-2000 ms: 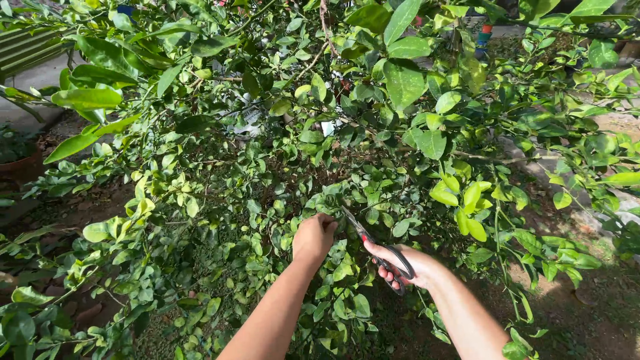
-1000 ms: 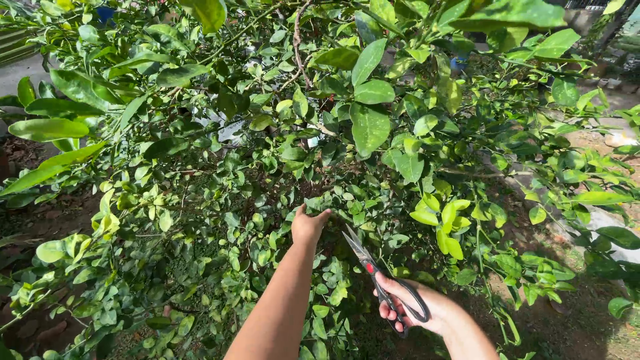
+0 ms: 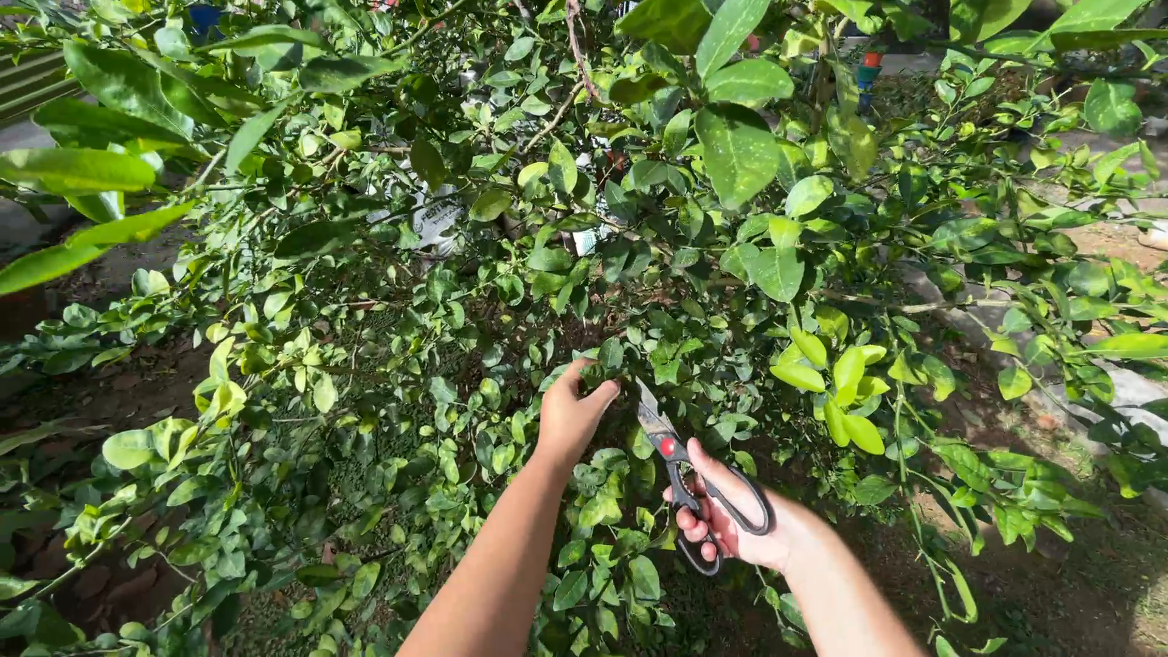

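Note:
Scissors with black handles and a red pivot (image 3: 668, 447) are in my right hand (image 3: 730, 516), with thumb and fingers around the handle loops. Their blades point up and left into the leaves, and look only slightly apart at most. Just left of the blade tips, my left hand (image 3: 575, 411) reaches into the leafy shrub (image 3: 511, 365), thumb and forefinger spread around small green leaves. Whether those fingers pinch a leaf or stem cannot be made out. The other left fingertips are partly hidden by foliage.
Large leaves (image 3: 739, 151) on upper branches hang close to the view. A thin bare branch (image 3: 577, 46) comes down at the top middle. Pale stones (image 3: 1127, 392) lie on the soil at right. A slatted object (image 3: 32, 87) stands at upper left, and a blue container (image 3: 205, 18) is behind the leaves.
Two seconds ago the left hand and the blade tips were close together among the leaves; a second ago they were apart. Now the left thumb and forefinger are again in the leaves near the tips.

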